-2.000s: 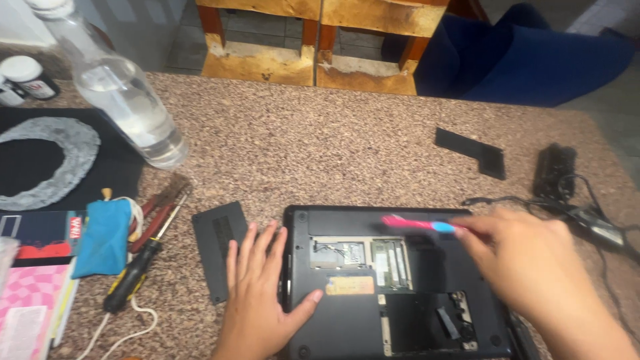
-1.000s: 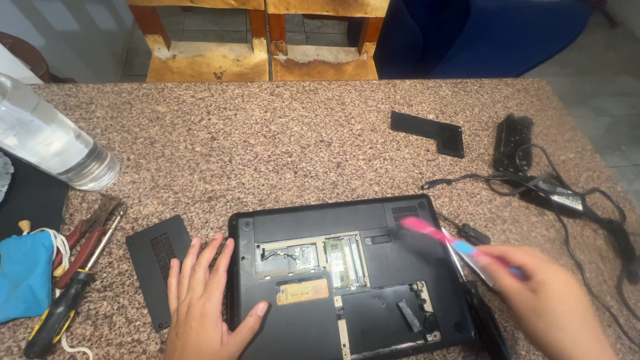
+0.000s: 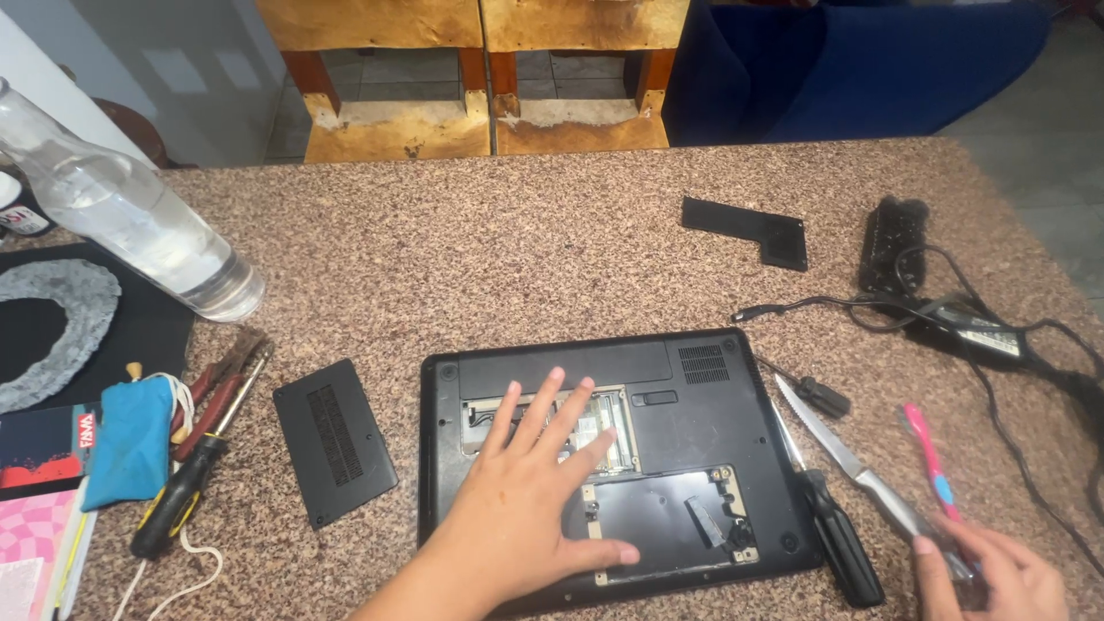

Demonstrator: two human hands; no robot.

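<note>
A black laptop (image 3: pixel 535 366) lies bottom up on the granite-patterned tabletop, its bays uncovered. My left hand (image 3: pixel 526 500) rests spread over the bays, fingers apart, holding nothing. At the lower right, my right hand (image 3: pixel 992 569) is at the handle of a serrated knife (image 3: pixel 871 492); whether the fingers grip it cannot be told. A pink and blue toothbrush (image 3: pixel 927 453) lies just beyond that hand, its lower end by the fingers. Between laptop and knife lies a black-handled screwdriver (image 3: pixel 832 535). One black cover panel (image 3: pixel 336 440) lies left of the laptop, another cover (image 3: pixel 750 233) behind it.
A power adapter (image 3: pixel 975 328) with tangled cables and a black box-shaped object (image 3: pixel 893 246) lie at right. At left are a clear glass bottle (image 3: pixel 155 224), pliers (image 3: pixel 211 388), a yellow-and-black screwdriver (image 3: pixel 181 492) and a blue pouch (image 3: pixel 129 440). Wooden chairs (image 3: pixel 397 129) stand behind the table.
The toothbrush, held over the laptop by my right hand before, now lies on the table at right. My right hand has moved down to the knife handle. My left hand has moved from the laptop's left edge onto its bays.
</note>
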